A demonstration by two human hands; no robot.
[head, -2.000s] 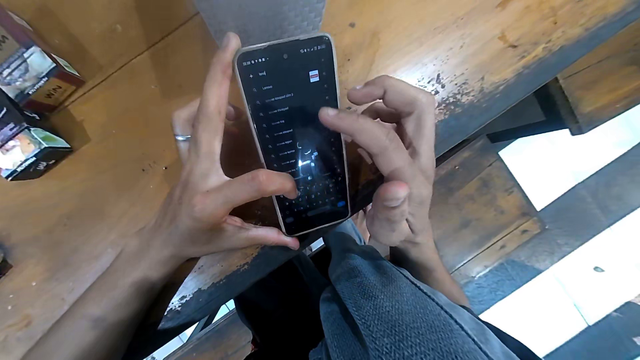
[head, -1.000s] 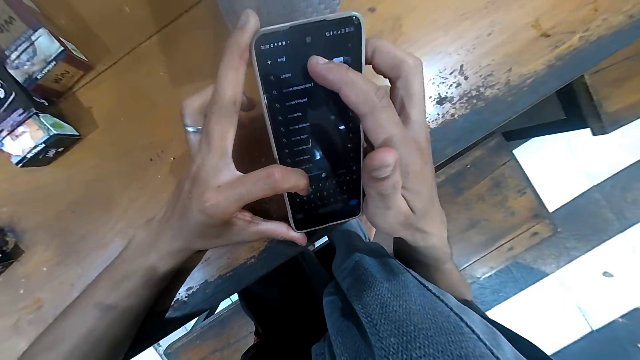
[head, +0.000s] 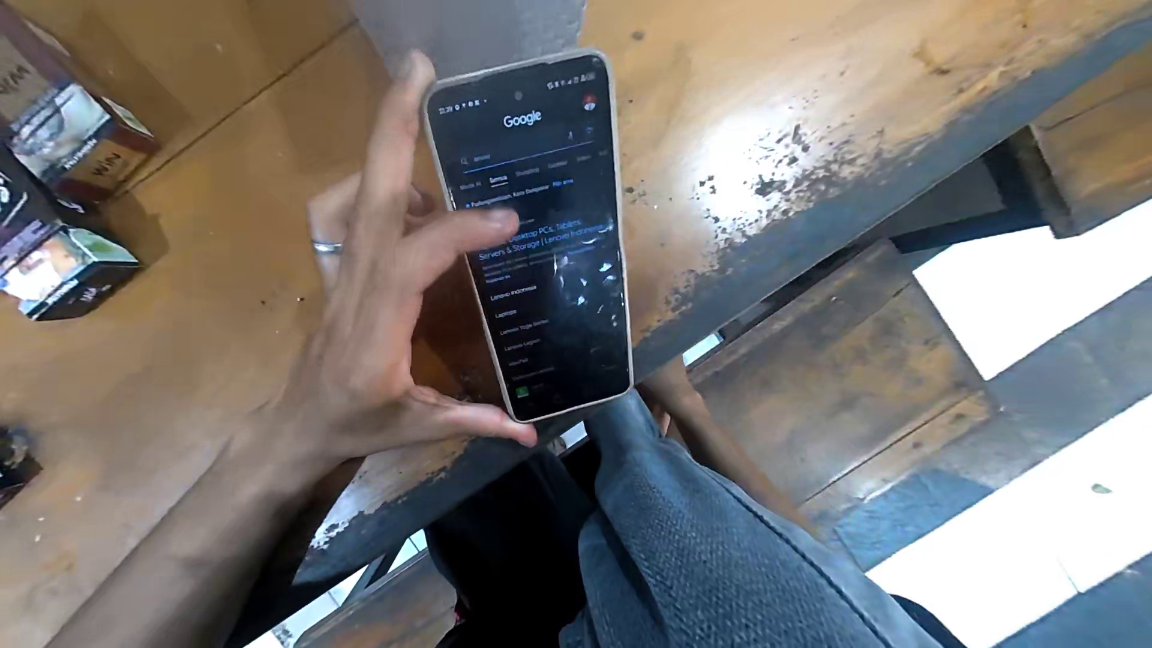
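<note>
A smartphone [head: 549, 297] in a pale case is held upright over the wooden table's edge, its dark screen showing a search results page. My left hand [head: 387, 297] grips it, with a finger along the upper left side, the thumb at the bottom corner and another finger over the screen. A ring circles one finger behind. My right hand [head: 664, 416] is off the phone, low beside my jeans-clad leg [head: 702, 540]; mostly hidden behind the knee, its fingers cannot be made out.
The worn wooden table [head: 252, 243] has a chipped dark edge. Several printed boxes [head: 76, 270] stand at its left, and a dark object [head: 13, 463] lies at the far left. A wooden bench [head: 855, 378] is below on the right, over a tiled floor.
My right hand has left the phone and dropped down beside my leg. The screen has changed from a suggestion list with a keyboard to a results page. My left hand keeps its hold.
</note>
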